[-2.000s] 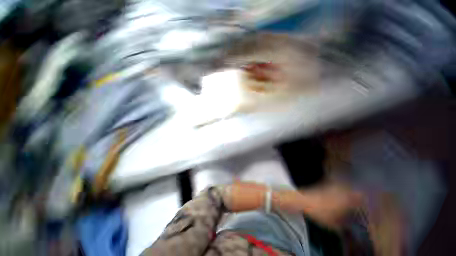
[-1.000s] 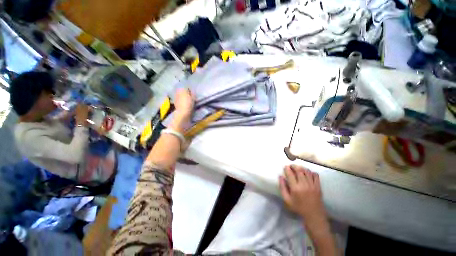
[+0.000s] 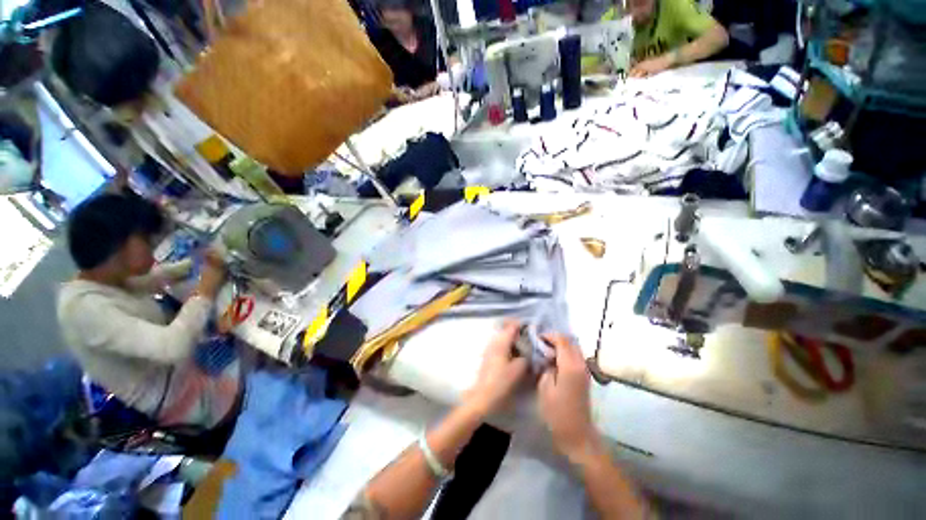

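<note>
My left hand and my right hand are close together at the table's front edge. Both grip a small grey fabric piece between their fingers. Its upper end runs up beside the stack of grey cut pieces, and I cannot tell if it is separate from the stack. A tan-gold strip lies across the front of the stack. The fingertips are slightly blurred.
The sewing machine stands at right, its needle area lit. Scissors with yellow and red loops lie right of it. A person sits at left. Blue fabric is lower left; striped fabric is heaped beyond the table.
My left hand has moved right and down from the stack; my right hand has moved left from the table edge. Both now hold grey fabric. The view has tilted up, showing more people behind.
</note>
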